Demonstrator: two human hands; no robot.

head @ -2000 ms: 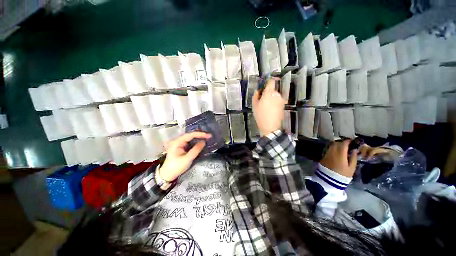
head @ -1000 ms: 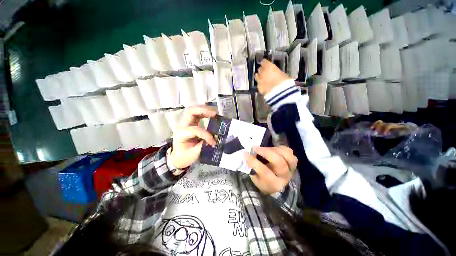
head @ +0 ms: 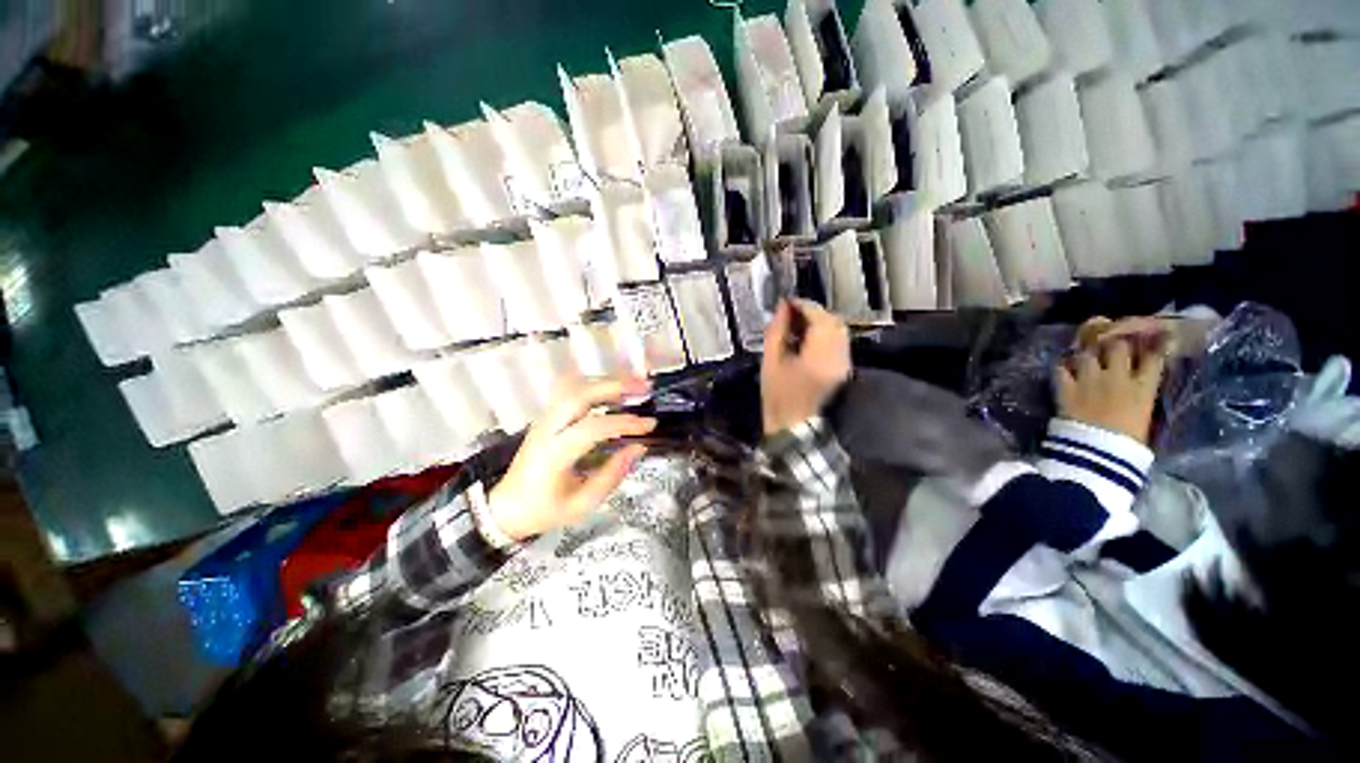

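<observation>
White open cartons (head: 698,316) stand in long rows with their flaps raised; several hold dark flat pieces. My right hand (head: 806,365) is at the front row, its fingertips pinching a thin pale piece (head: 765,283) at the mouth of a carton. My left hand (head: 574,459) is in front of the rows, its fingers around a dark, glossy flat piece (head: 680,401) seen nearly edge-on. Much of that piece is hard to make out against the dark background.
A neighbour's hand (head: 1111,380) is beside a crinkled clear bag (head: 1245,365) at the right. A blue stool (head: 224,604) and a red stool (head: 358,534) are at the lower left. The green tabletop (head: 254,97) lies behind the rows.
My hands have parted from the black-and-white packet held between them. My right hand has moved up to the front row. The neighbour's arm has withdrawn from the cartons to the right.
</observation>
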